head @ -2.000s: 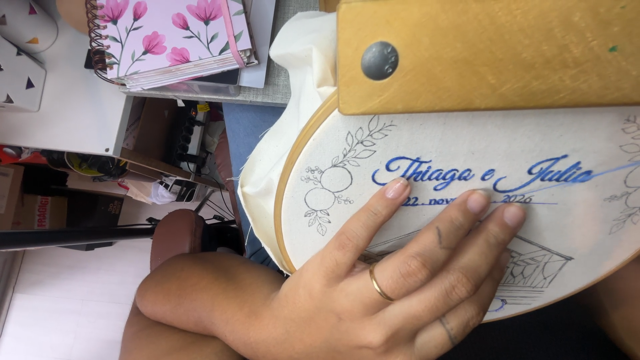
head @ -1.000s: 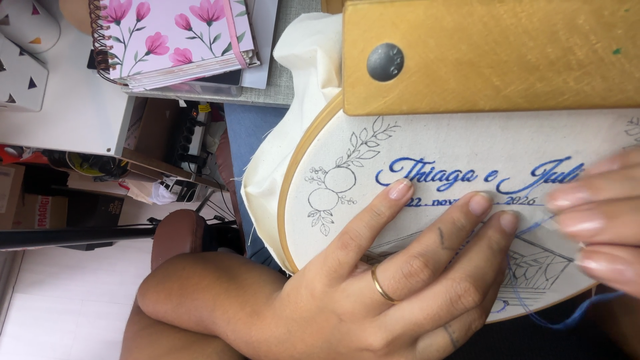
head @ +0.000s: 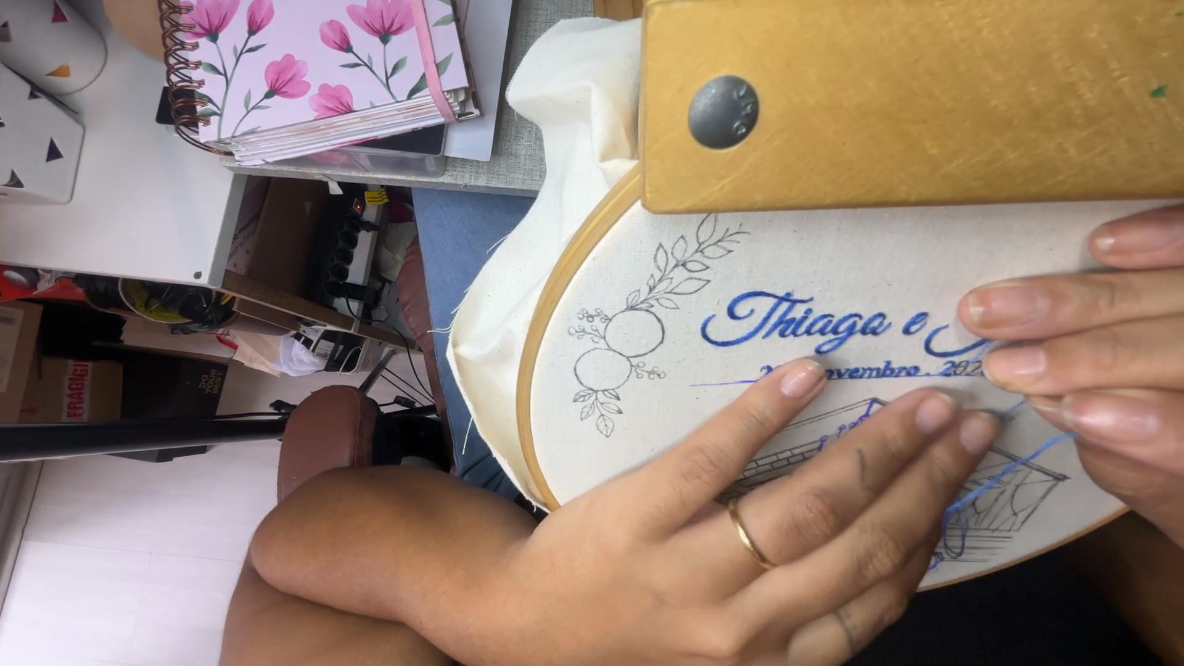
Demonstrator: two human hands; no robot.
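Cream fabric [head: 832, 259] is stretched in a wooden embroidery hoop [head: 535, 370]. It bears blue stitched lettering [head: 805, 319], a drawn floral spray [head: 634, 333] and a partly covered building drawing. My left hand [head: 786, 518], with a gold ring, lies across the hoop's lower side, its fingers spread on the fabric; its thumb is hidden. At the right, my right hand [head: 1091, 342] has its thumb and fingertips pinched at the end of the lettering, beside my left fingertips. Blue thread [head: 1013, 472] runs from that pinch down over the drawing. Whether a needle is in the pinch is hidden.
A gold-coloured flat bar [head: 879, 111] with a round metal stud overlaps the hoop's top. Loose fabric [head: 573, 120] hangs past the rim. A spiral notebook [head: 324, 65] sits on the desk at upper left. Below are a power strip [head: 347, 250], boxes and a brown padded seat part [head: 324, 435].
My right hand was out of view two seconds ago, then entered from the right edge. It has since moved left, nearer my left fingertips. My left hand has stayed on the hoop.
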